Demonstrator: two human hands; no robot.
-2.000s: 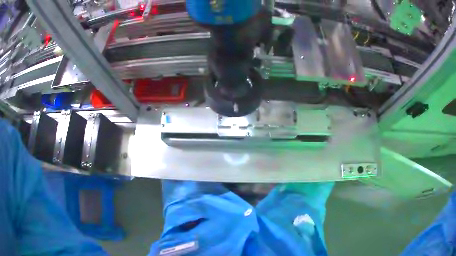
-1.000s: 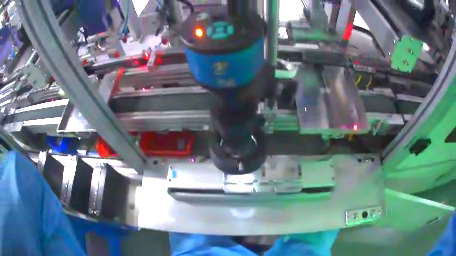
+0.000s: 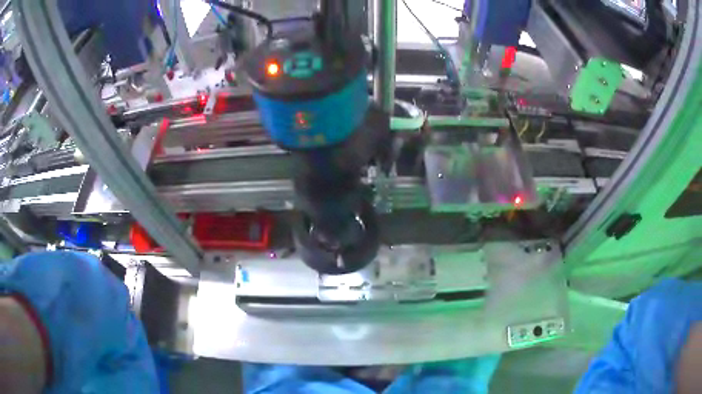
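A black inspection camera with a blue band and a lit orange light stands over the silver table. Its round lens end is just above a silver fixture, lit white below it. The fixture sits on a long slide rail with a dark slot. A small button box is at the table's right front corner. My two hands are out of the picture. Only blue sleeves and parts of my arms show at the lower left and lower right edges.
Dark upright magazines stand left of the table, partly hidden by the left sleeve. Red bins lie behind the table. Conveyor rails and metal cover plates run behind. Frame posts stand either side; a greenish machine door is right.
The view has tilted up and shifted somewhat right. Both blue sleeves have risen and come further into the picture, the left one now covering part of the magazines. The metal cover plates look changed in position.
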